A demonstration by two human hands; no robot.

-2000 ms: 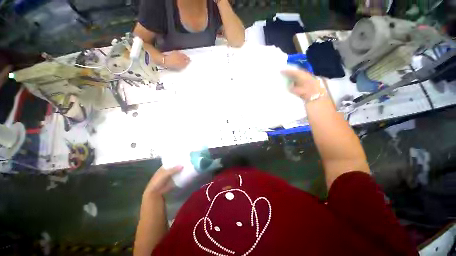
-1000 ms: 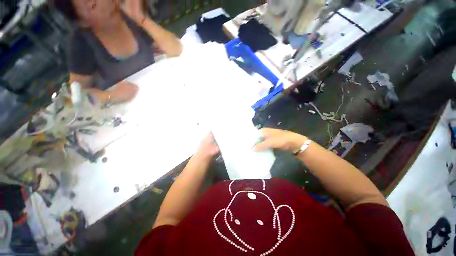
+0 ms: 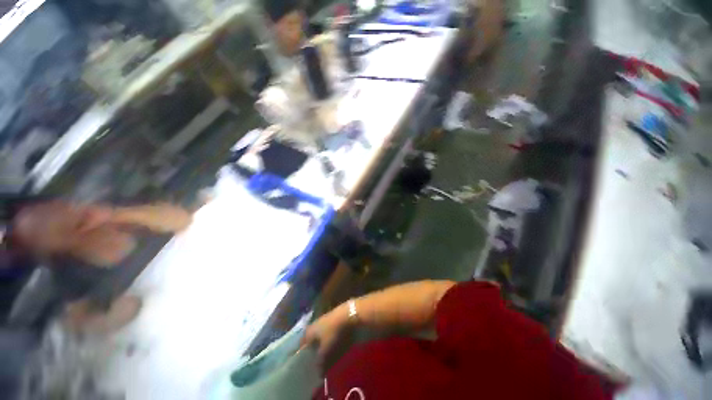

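The picture is blurred. My right hand (image 3: 324, 331), with a bracelet at the wrist, is low in the middle, in front of my red shirt. Its fingers are closed on the edge of a pale green fabric bundle (image 3: 269, 363), which hangs at the table's near edge. The bundle's lower part is cut off by the picture's bottom edge. My left hand is not in view.
A white table (image 3: 195, 289) glares at the left, with a blue-rimmed tray or basket (image 3: 316, 234) at its edge. A person (image 3: 86, 234) sits far left. A floor aisle with scraps (image 3: 515, 195) runs centre. Another white table (image 3: 632, 258) stands right, with red and blue items.
The view has swung right, bringing the aisle and right table in. My left hand has gone out of the picture. My right hand and the fabric now show lower and further left.
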